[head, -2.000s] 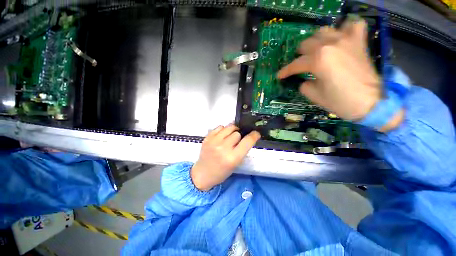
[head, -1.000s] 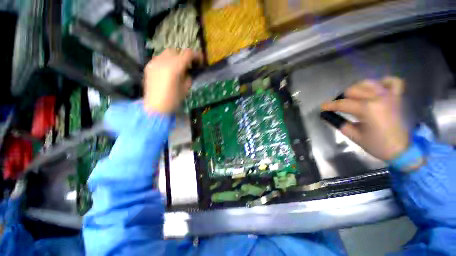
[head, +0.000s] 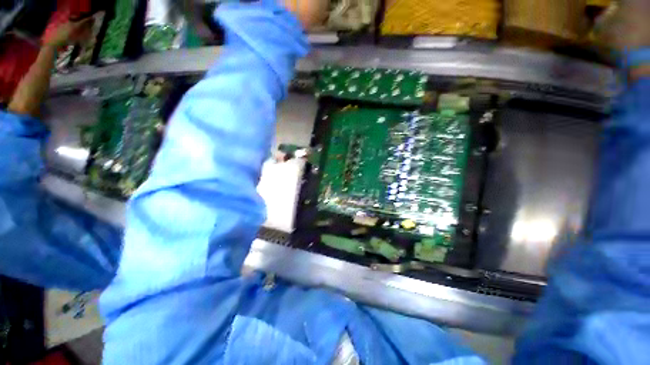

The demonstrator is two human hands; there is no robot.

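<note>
The green circuit board (head: 395, 167) lies flat in its black carrier (head: 476, 192) in front of me, with rows of white, blue and silver parts on its right half. My left hand (head: 308, 10) is at the top edge, cut off by it, near a bin of beige components (head: 353, 16); its fingers do not show. My right hand (head: 633, 27) is blurred at the top right corner, near the brown cardboard box (head: 543, 25), mostly cut off. I cannot tell what either hand holds.
A narrow green side board (head: 370, 83) lies beyond the main board. Metal conveyor rails (head: 399, 294) run across. A bin of small yellow-orange components (head: 440, 18) stands beyond the far rail. Another board (head: 128, 139) is at the left, where another person's arm (head: 32, 89) reaches toward red parts.
My left hand has stayed by the beige bin at the far side. My right hand has gone from above the metal plate to the top right corner. The view has shifted and turned.
</note>
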